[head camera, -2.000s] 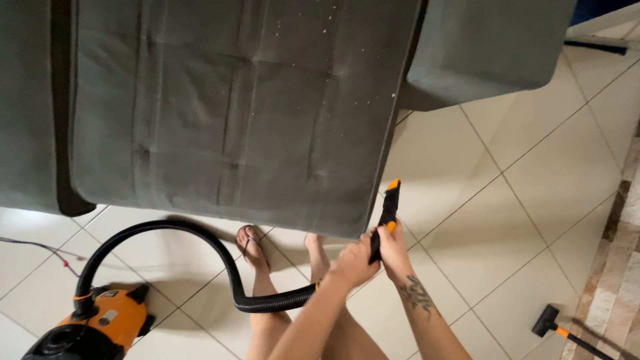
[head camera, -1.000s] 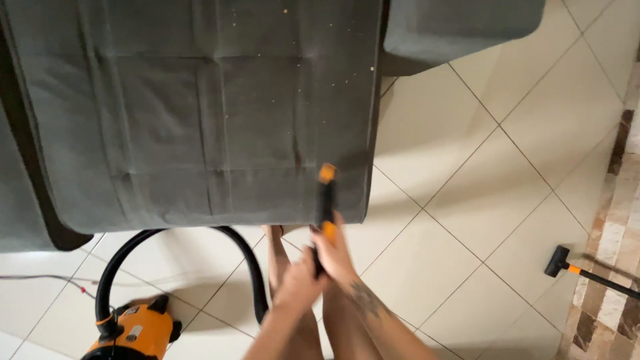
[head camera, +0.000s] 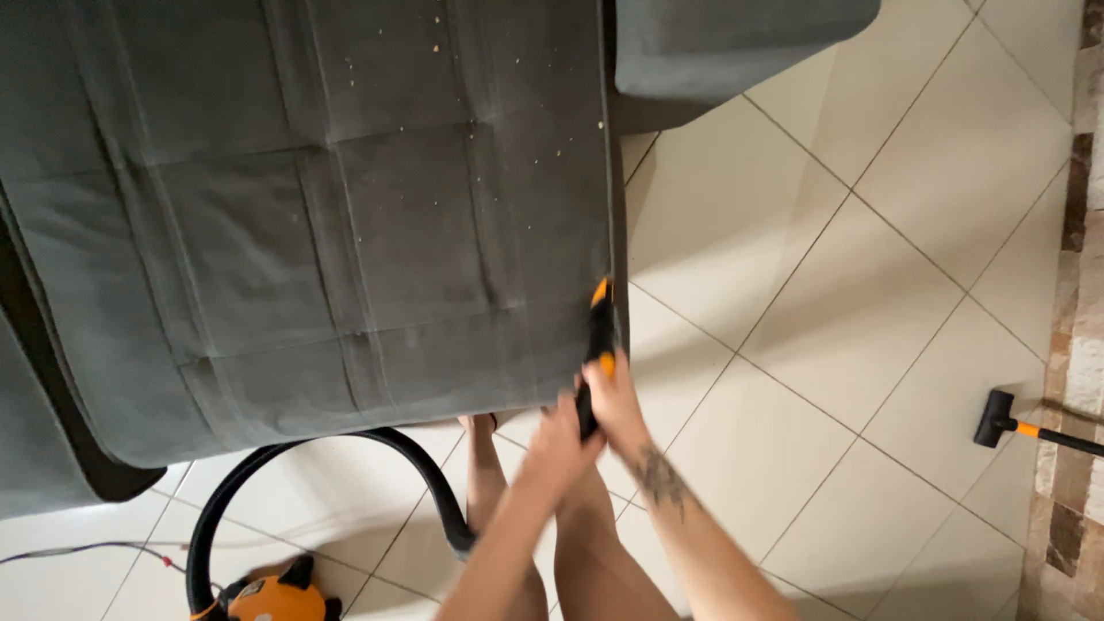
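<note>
Both hands hold a black vacuum nozzle with orange parts (head camera: 601, 323) at the right edge of a grey sofa seat cushion (head camera: 414, 250). My right hand (head camera: 614, 397) grips its handle just below the orange part. Lower and to the left, my left hand (head camera: 561, 440) is closed around the rear end of the handle. The nozzle's orange tip is over or against the cushion's edge; contact is not certain. Pale crumbs (head camera: 436, 49) lie scattered on the upper part of the cushion. A black corrugated hose (head camera: 414, 457) curves from the vacuum toward my arms, which hide its end.
An orange and black vacuum cleaner (head camera: 280, 599) stands at the lower left, beside a thin cable (head camera: 95, 547). A floor head on a tube (head camera: 996, 418) lies at the right on the tiled floor (head camera: 802, 414). A grey armrest or cushion (head camera: 733, 43) juts out at the top.
Both hands and the nozzle have moved from over the cushion to its right edge since one second ago. Two seconds ago the nozzle was beyond that edge, over the floor.
</note>
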